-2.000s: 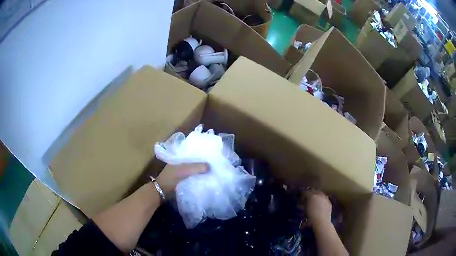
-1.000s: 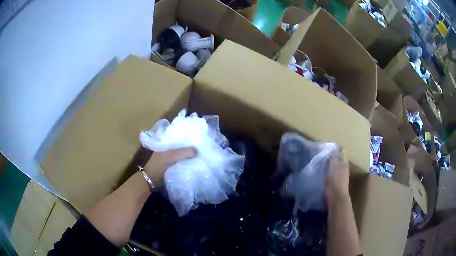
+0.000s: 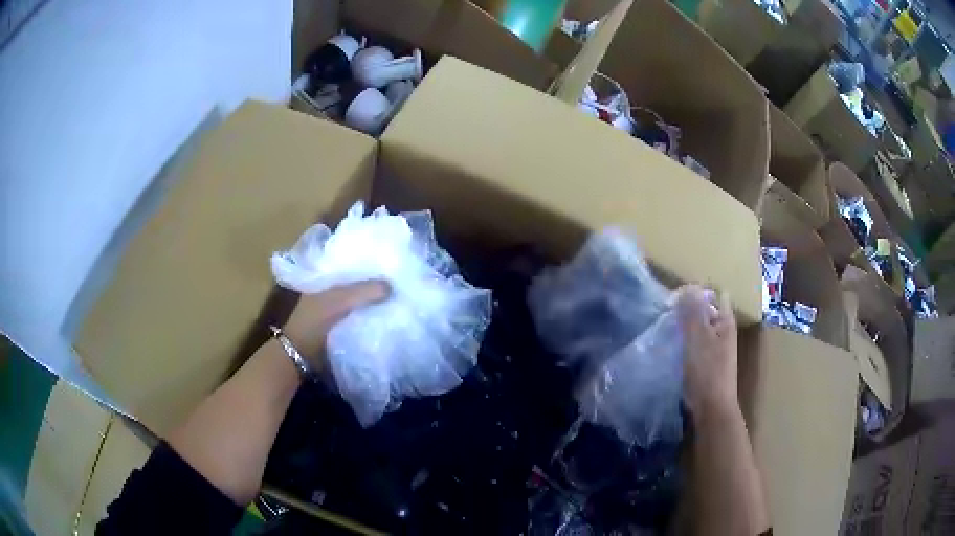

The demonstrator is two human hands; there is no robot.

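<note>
My left hand (image 3: 340, 309) is closed around a wad of bunched white plastic bags (image 3: 403, 314) over the left part of a large open carton (image 3: 565, 157). My right hand (image 3: 707, 333) grips a clear plastic bag (image 3: 618, 330) by its right side over the carton's right part. The bag is blurred and see-through; whether a part is inside it cannot be told. Glossy black plastic parts (image 3: 440, 461) fill the carton below both hands. Their single shapes are hard to make out in the dark.
A white panel (image 3: 136, 126) stands at the left. A carton of white-and-black camera units (image 3: 372, 79) is behind the flaps. More open cartons (image 3: 696, 89) with mixed parts run along the right. A carton with dark lettering (image 3: 890, 487) is at lower right. Green floor shows at the top.
My right hand was down among the black parts and has come up with the clear bag, which now spreads further left. My left hand still holds the wad. The whole view has shifted slightly.
</note>
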